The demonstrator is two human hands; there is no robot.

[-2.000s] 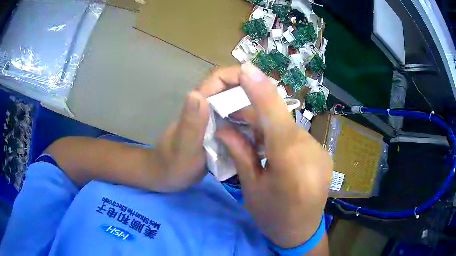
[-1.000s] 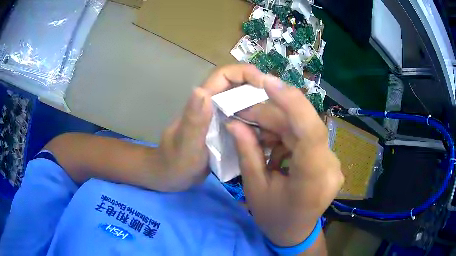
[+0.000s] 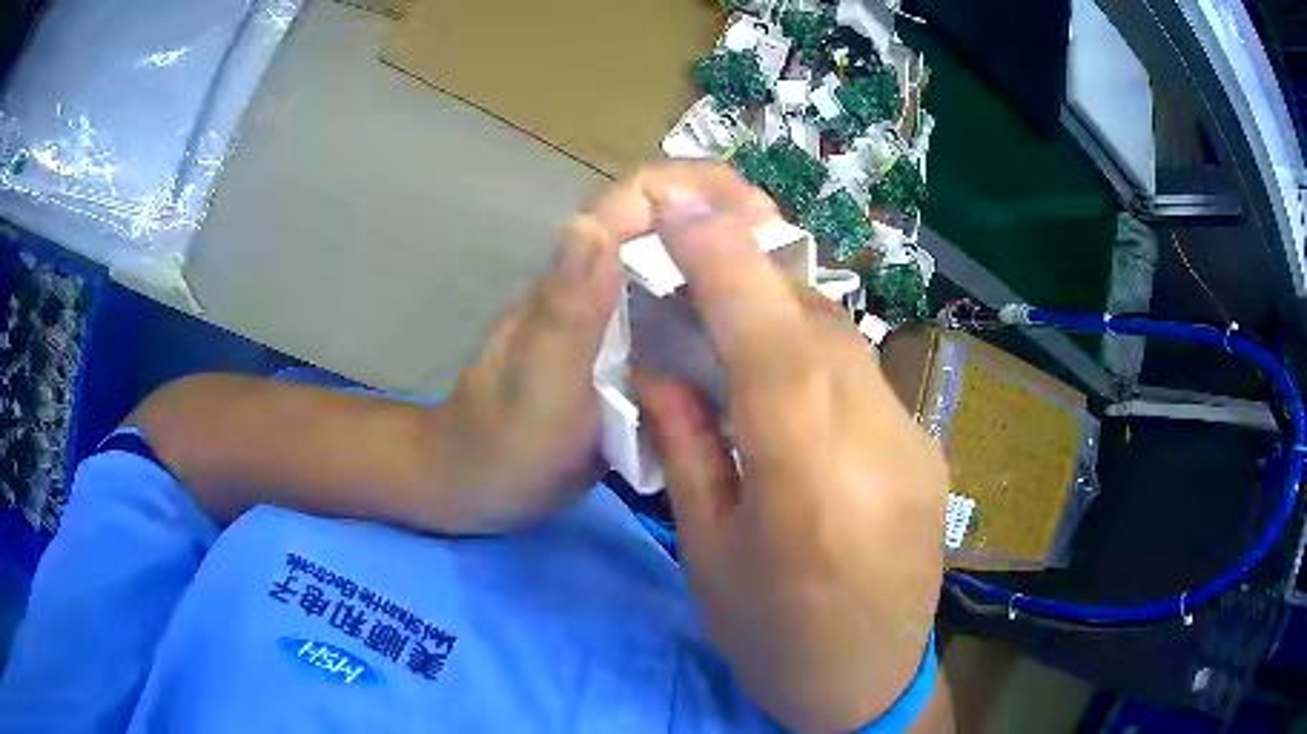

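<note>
A white plastic housing [image 3: 619, 409] is held up between my two hands, in front of my blue shirt. Its open side shows a greyish inner face, partly covered by fingers. My left hand [image 3: 538, 387] holds the housing from the left side. My right hand [image 3: 810, 430] is around its right side, with the thumb inside the housing and the fingers over its upper edge. A white piece shows at the upper rim under the fingertips. The hands are slightly blurred, and whether a circuit board hangs behind them cannot be told.
A cluster of green boards [image 3: 781, 172] and white housings lies beyond my hands on brown cardboard [image 3: 559, 72]. Bagged sheets [image 3: 108, 108] lie at the far left, above a blue bin [image 3: 58, 387]. A wrapped carton [image 3: 1011, 445] and a looping blue hose [image 3: 1233, 574] are at right.
The housing has turned so its open inner face shows more. My right hand has moved slightly left, its fingers now over the upper edge and the thumb lower inside.
</note>
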